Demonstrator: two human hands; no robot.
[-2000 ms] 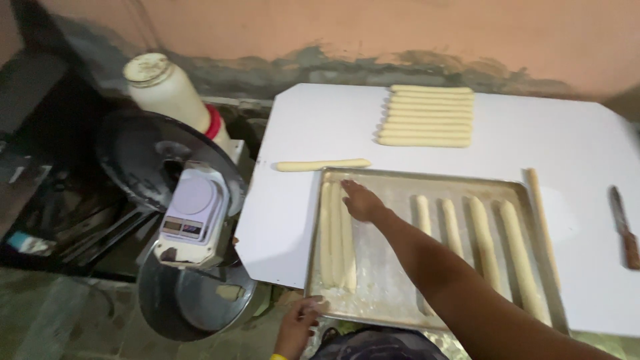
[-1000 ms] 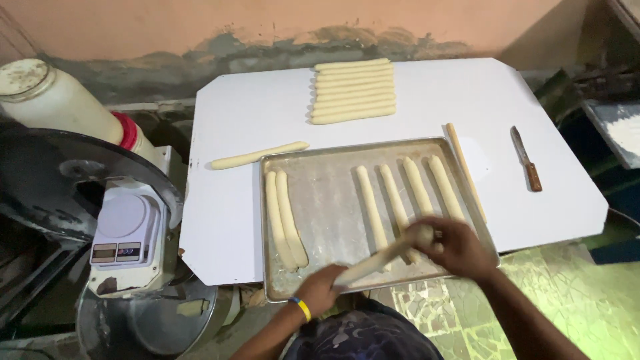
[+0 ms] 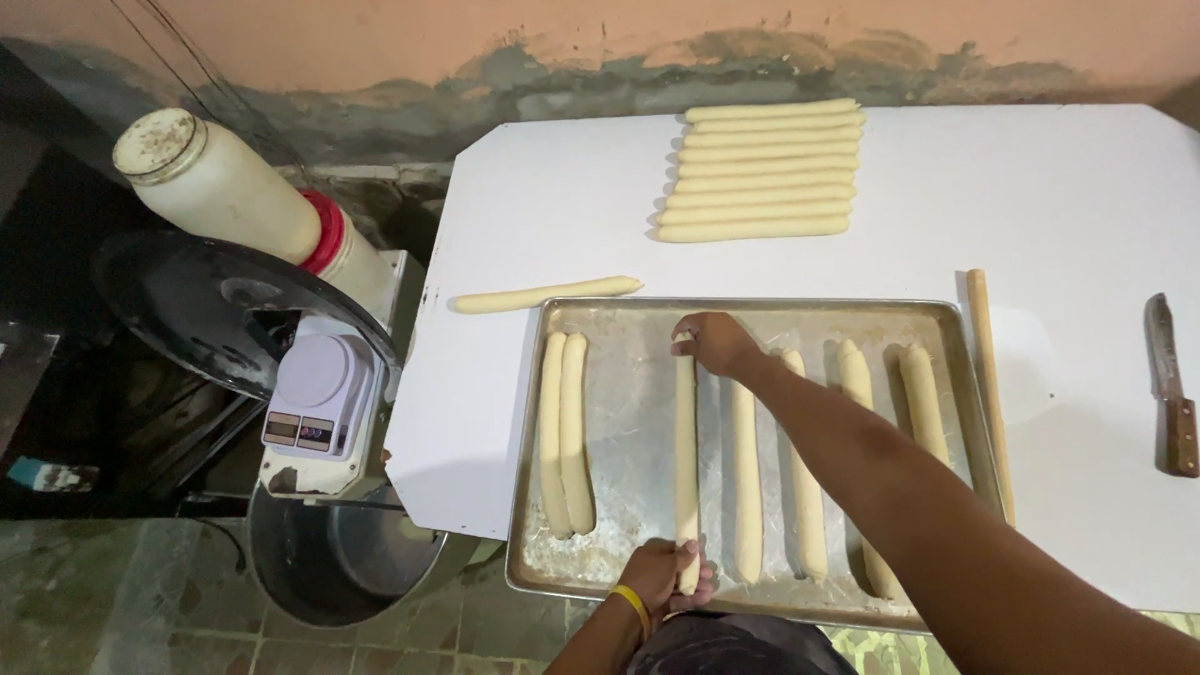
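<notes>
A metal baking tray (image 3: 623, 422) lies at the table's near edge. My right hand (image 3: 714, 343) pinches the far end of a dough stick (image 3: 686, 450) over the tray, and my left hand (image 3: 667, 574), with a yellow wristband, holds its near end. To its left, two dough sticks (image 3: 566, 431) lie side by side, touching. On its right several spaced dough sticks (image 3: 747, 483) lie lengthwise, some partly hidden by my right arm. One more dough stick (image 3: 544, 294) rests on the table behind the tray's far left corner. Farther back, several dough sticks (image 3: 764, 173) form a close row.
A wooden rod (image 3: 984, 375) lies along the tray's right side, with a knife (image 3: 1167, 384) farther right on the white table (image 3: 562, 206). Left of the table are a kitchen scale (image 3: 314, 398), a black round lid (image 3: 187, 314), a plastic jar (image 3: 220, 197) and a metal pot (image 3: 347, 562).
A second ago both hands held a dough stick slanting above the tray's near edge; now it runs lengthwise in the tray's middle. Earlier, three sticks lay together at the left; now two do.
</notes>
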